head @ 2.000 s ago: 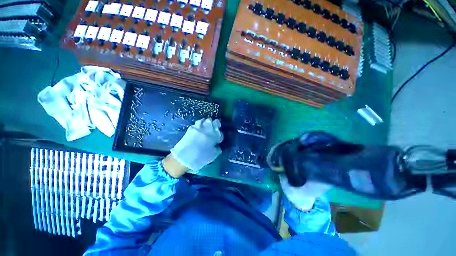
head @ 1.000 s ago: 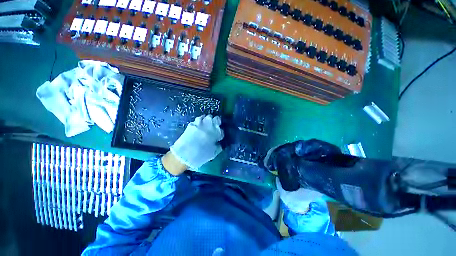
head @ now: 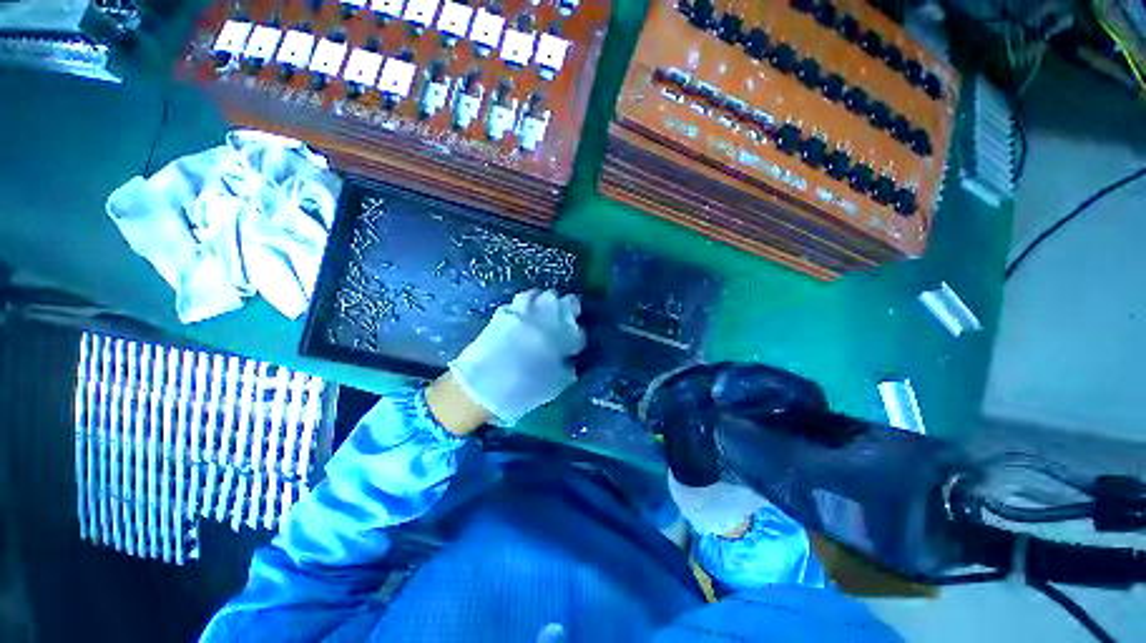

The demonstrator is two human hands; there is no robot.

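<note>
The black screw tray, with silver screws scattered in it, lies on the green mat. The dark jig cover plate lies just right of it, with small metal parts showing in its openings. My left hand, in a white glove, rests with curled fingers at the gap between tray and plate; its fingertips are hidden. My right hand, also gloved, is mostly hidden under the electric screwdriver and holds it. The screwdriver's front end is over the lower right part of the plate; its bit is not visible.
Behind are the left bakelite trays with white-faced pieces and the right bakelite trays with black parts. A crumpled white cloth lies left of the screw tray. Striped silver-white rows are lower left. Short aluminium strips lie at right.
The view has shifted slightly. The screwdriver's front end has moved left over the lower part of the plate, and its rear end has swung lower. My left hand stays beside the plate.
</note>
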